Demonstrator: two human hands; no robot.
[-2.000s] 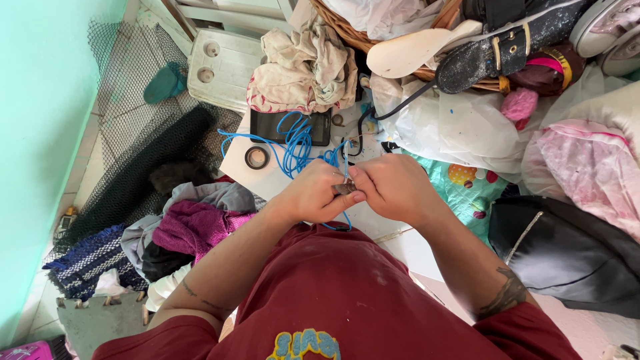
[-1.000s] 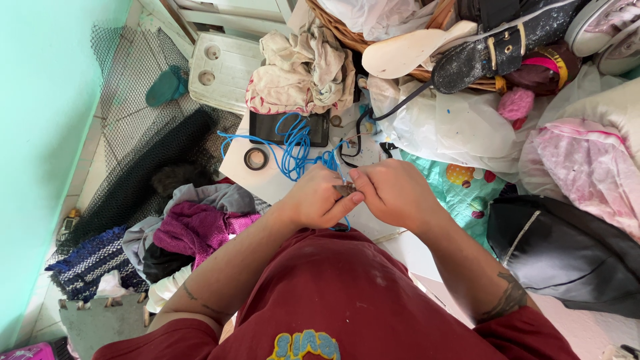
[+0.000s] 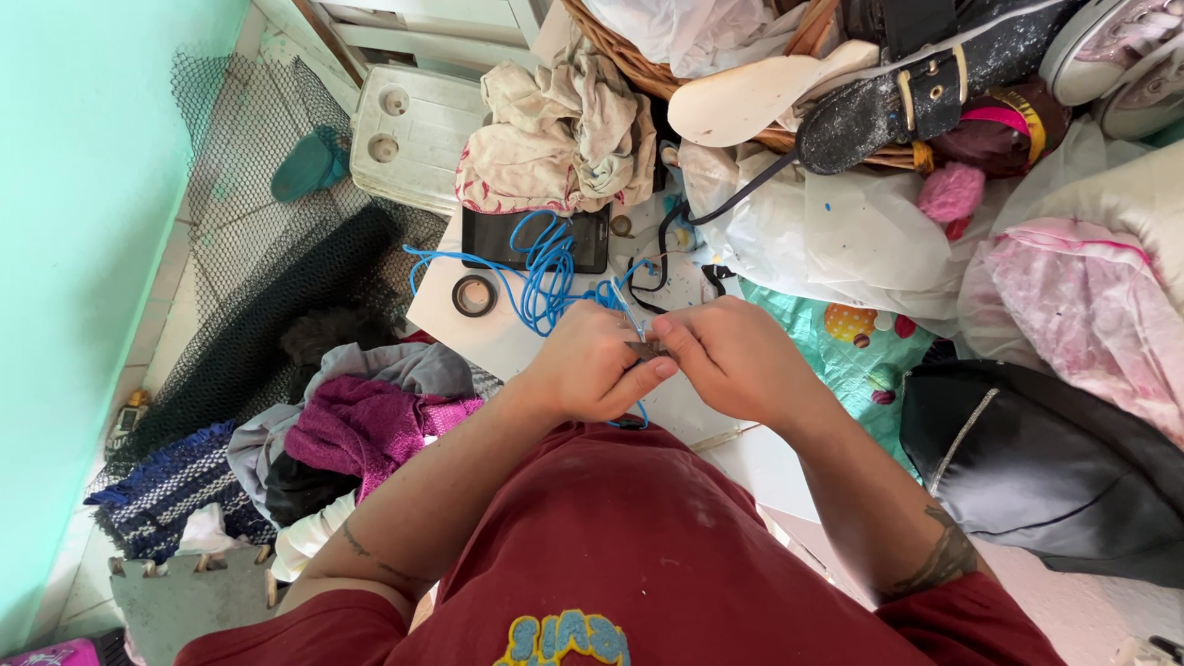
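Observation:
My left hand (image 3: pixel 597 361) is closed on a small dark metal blade (image 3: pixel 646 350), whose pointed tip shows between thumb and fingers. Touching it from the right is my right hand (image 3: pixel 731 361), its thumb pressed near the blade; what its curled fingers hold is hidden. A thin pale strand (image 3: pixel 629 310) rises from between the hands. Just beyond them a bundle of blue cable (image 3: pixel 548 282) lies loosely coiled, partly over a black tablet-like device (image 3: pixel 481 236). A roll of black tape (image 3: pixel 474 296) lies left of the cable on a white surface.
Crumpled beige cloth (image 3: pixel 555 139) lies behind the device, beside a whitish plastic lid (image 3: pixel 412 129). Black mesh (image 3: pixel 277 314) and piled clothes (image 3: pixel 361 425) are on the left. On the right are a wicker basket (image 3: pixel 629 51) with footwear, plastic bags (image 3: pixel 832 231) and a black bag (image 3: pixel 1036 462).

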